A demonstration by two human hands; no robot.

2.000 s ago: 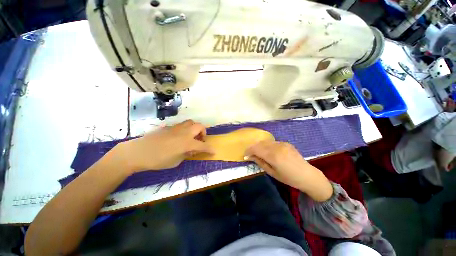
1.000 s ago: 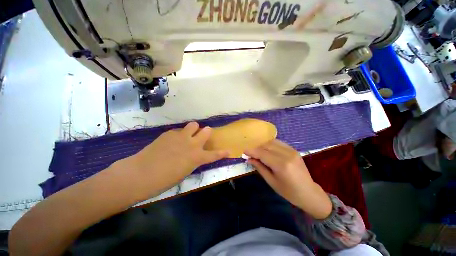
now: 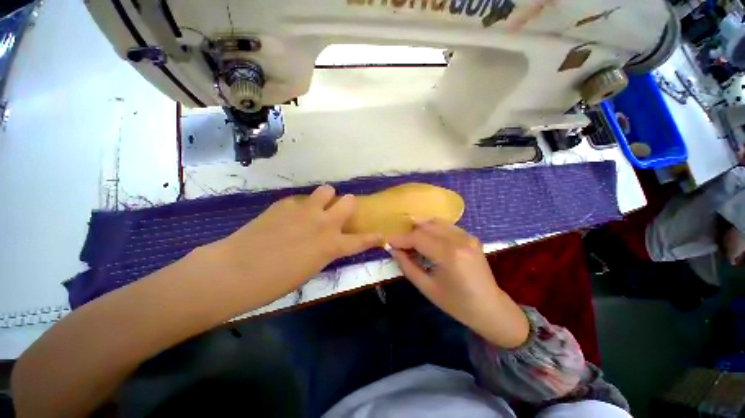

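Note:
The purple fabric strip [image 3: 539, 196], with pale stitch lines and frayed edges, lies along the front edge of the sewing table. The yellow-tan rounded template [image 3: 417, 202] lies flat on it. My left hand [image 3: 298, 233] presses on the template's left end, which it covers. My right hand [image 3: 449, 265] is at the template's near edge, close to my left thumb. Its fingertips pinch a tiny white piece [image 3: 387, 246], perhaps marking chalk.
A cream-white sewing machine [image 3: 368, 37] stands just behind the strip. A blue plastic basket [image 3: 649, 122] is at its right end. Dark red cloth [image 3: 551, 286] hangs below the table edge. A person's sleeve [image 3: 694, 224] shows at far right.
My right hand's fingertips with the white piece have moved left along the template's near edge, closer to my left thumb. The view has moved closer to the table. My left hand stays on the template.

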